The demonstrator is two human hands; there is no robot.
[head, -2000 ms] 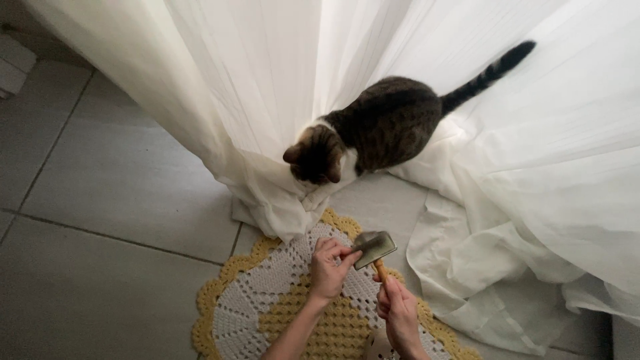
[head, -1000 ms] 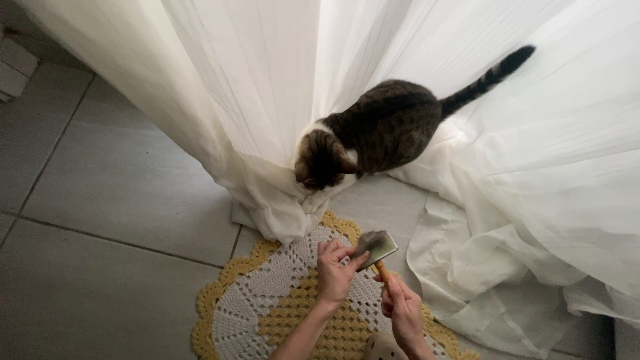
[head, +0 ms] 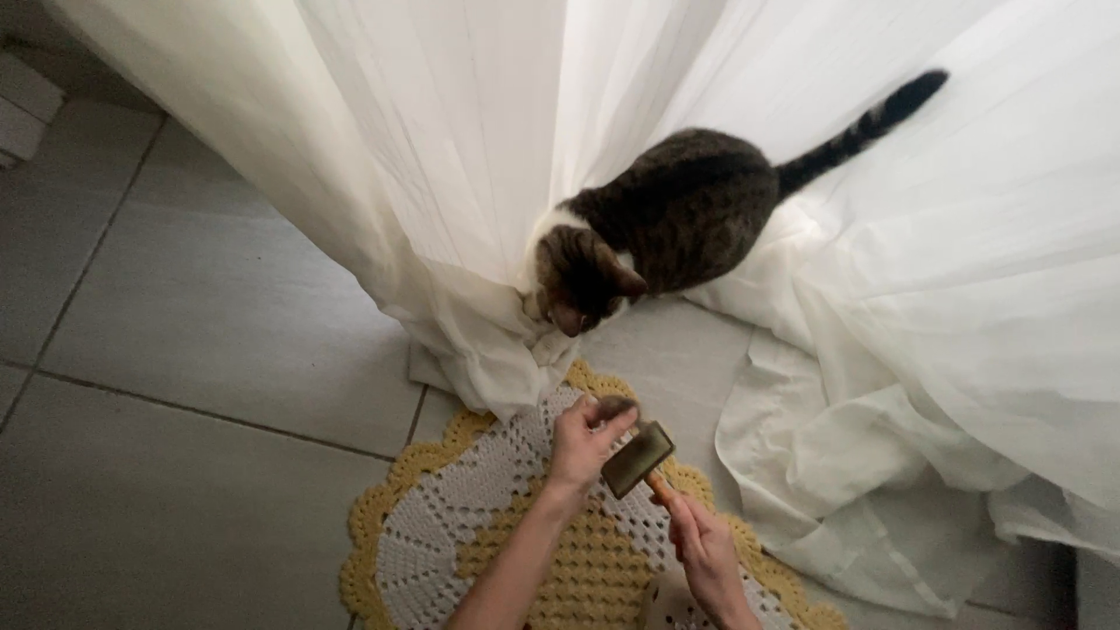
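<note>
My right hand (head: 704, 547) grips the orange-brown handle of a slicker brush (head: 639, 459), whose rectangular head is tilted above the rug. Between the thumb and fingers of my left hand (head: 582, 442) is a dark tuft of fur (head: 617, 407), apart from the brush head. Just beyond my hands stands a brown tabby cat with white markings (head: 691, 210), its head lowered toward the curtain hem and its striped tail stretched out to the upper right.
Sheer white curtains (head: 472, 131) hang behind the cat and bunch on the grey tiled floor (head: 201, 306). Below my hands lies a yellow and white crocheted rug (head: 429, 542). A patterned item (head: 674, 604) shows at the bottom edge. White blocky objects (head: 26, 105) are at the upper left.
My left hand has drawn the fur tuft off the brush; earlier the tuft was on the brush head. The cat's head has dipped and turned. The brush head has changed its angle.
</note>
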